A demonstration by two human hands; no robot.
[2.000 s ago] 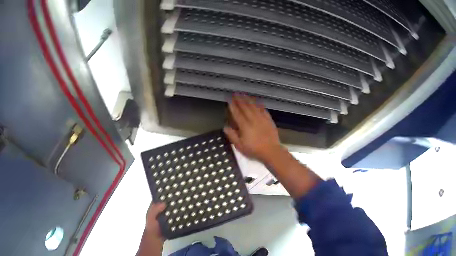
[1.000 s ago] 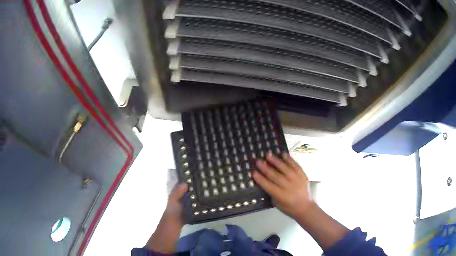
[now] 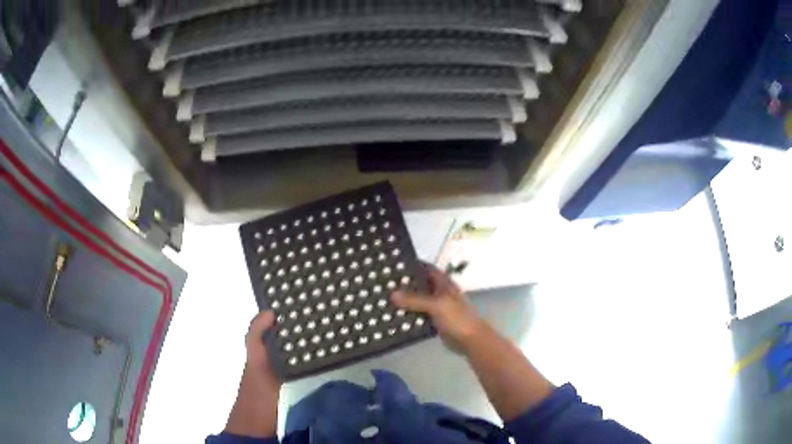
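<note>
A black square tray with a grid of shiny silver round parts is held tilted in front of me, below the chamber mouth. My left hand grips its lower left edge. My right hand grips its right edge, thumb on top and fingers beneath. Whether a second tray lies under it cannot be told clearly. A dark tray lies inside the chamber below the lowest shelf.
Grey perforated shelves with pale ends are stacked in the chamber above. The thick grey door with red seal lines and brass fittings is at left. A blue panel is at right. A white cabinet is below.
The upper tray that overlapped another is now lined up as one stack or single tray. My right hand has moved from its top to its right edge. The view has swung right.
</note>
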